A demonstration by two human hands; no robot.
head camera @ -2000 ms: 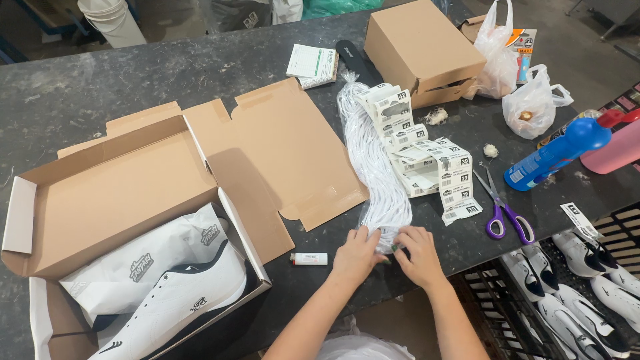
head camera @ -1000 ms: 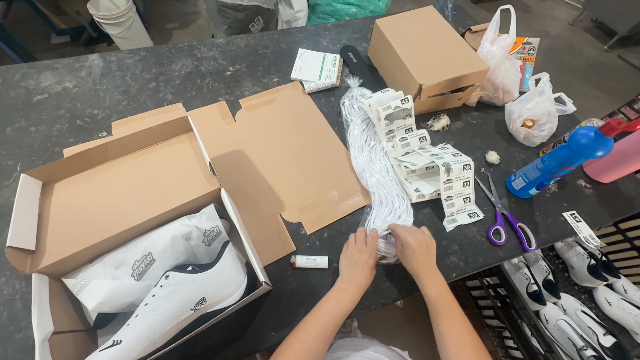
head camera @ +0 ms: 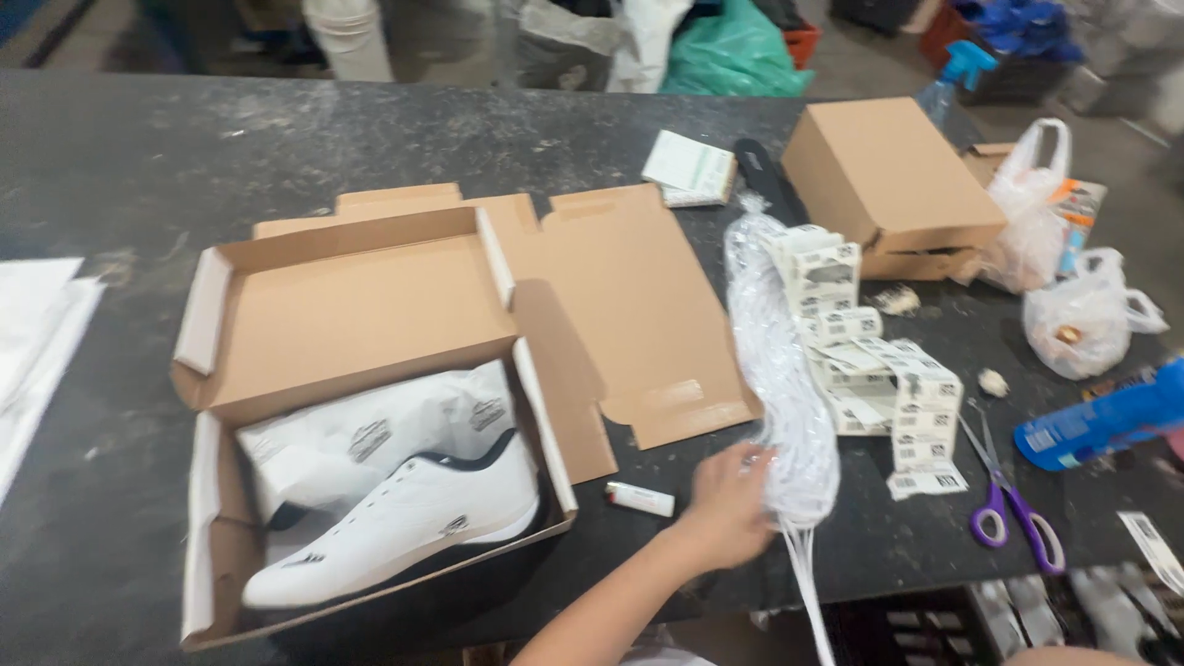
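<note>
At the lower end of a plastic-wrapped bundle of white shoelaces [head camera: 782,370], my left hand [head camera: 731,509] grips its left edge, the fingertips partly hidden. Several lace strands [head camera: 809,592] stretch from the bundle down past the bottom edge of the view. My right hand is out of view; only a sliver of skin shows at the bottom right. An open cardboard shoe box [head camera: 546,435] holds a white shoe [head camera: 407,527] beside a paper-wrapped item [head camera: 370,435]. A lighter [head camera: 640,499] lies left of my left hand.
Folded label strips [head camera: 925,416] lie right of the bundle, near purple-handled scissors [head camera: 1004,504] and a blue bottle [head camera: 1101,425]. Flattened cardboard [head camera: 638,314] lies behind the lighter. A closed carton [head camera: 879,176] and plastic bags [head camera: 1078,324] stand farther back. Shoes sit below the table edge.
Both hands were together at the bundle's lower end; my right hand has left the view. Lace strands now hang out toward the bottom edge. The view has swung left.
</note>
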